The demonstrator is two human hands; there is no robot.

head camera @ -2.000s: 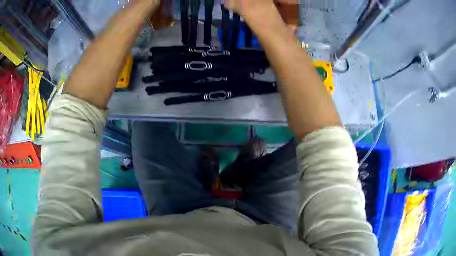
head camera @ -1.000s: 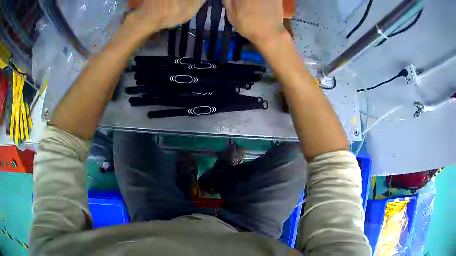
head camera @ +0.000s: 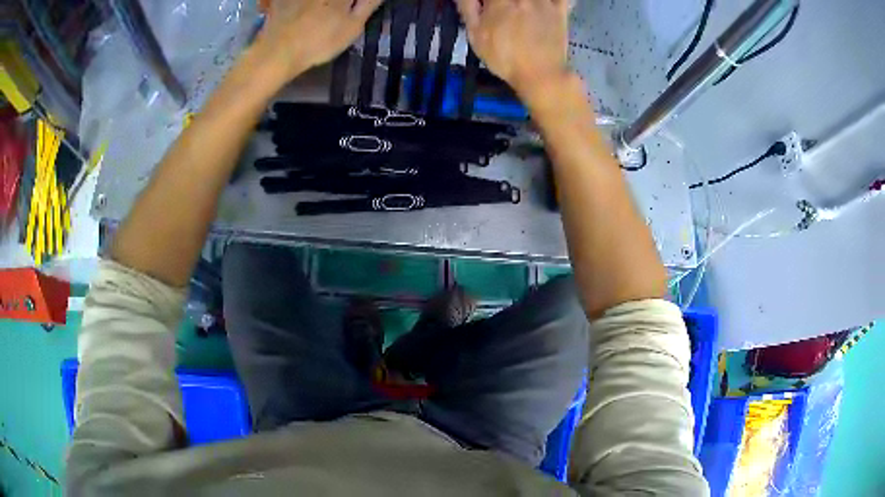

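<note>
Several black straps (head camera: 398, 202) with white oval marks lie in a loose pile across the grey metal table. More black straps (head camera: 395, 63) hang side by side at the top of the view. My left hand (head camera: 315, 29) is at the top, left of the hanging straps, partly cut off by the edge. My right hand (head camera: 514, 37) is at their right side, also near the edge. The fingertips are blurred or cut off, and I cannot tell whether either hand grips a strap. A blue-handled tool (head camera: 485, 102) lies behind the hanging straps.
The grey table (head camera: 456, 231) has a metal post (head camera: 679, 87) at right. Blue bins stand at lower left (head camera: 215, 408) and right (head camera: 701, 364). A blue box with yellow parts (head camera: 762, 442) is further right. Yellow strips (head camera: 46, 194) and an orange box (head camera: 34, 294) are at far left.
The view has shifted, and more of both hands shows than two seconds ago. Both hands stay at the hanging straps. The strap pile looks unchanged.
</note>
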